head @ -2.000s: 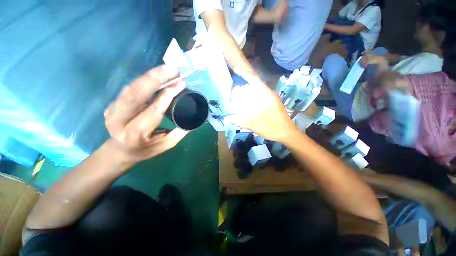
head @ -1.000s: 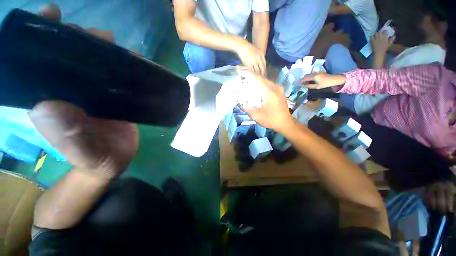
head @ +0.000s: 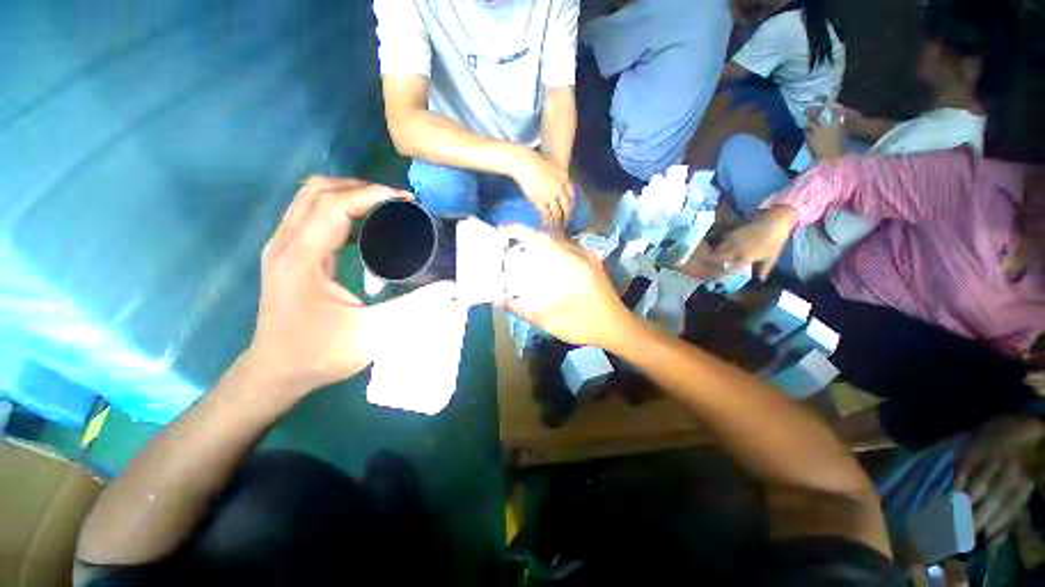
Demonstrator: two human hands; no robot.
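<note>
My left hand (head: 309,281) grips the glossy black cylinder (head: 441,255) between thumb and fingers, its round dark opening facing me. My right hand (head: 567,287) is closed on a bright white wad, which looks like a wiping cloth (head: 487,264), and a white carton. The carton's open flap (head: 415,361) hangs below the cylinder. The glare hides where wad and carton meet and how far the cylinder is from the carton's mouth.
Open white cartons (head: 676,212) and dark cylinders stand on a brown cardboard surface (head: 596,433) at the right. Closed cartons (head: 587,369) lie nearer. Several seated people surround it, one reaching in. A blue wrapped stack (head: 172,172) is at the left, a brown carton (head: 46,505) at lower left.
The cylinder has moved from close before the camera at upper left, lying lengthwise, to farther off with its opening towards me. My right hand has shifted slightly left and down.
</note>
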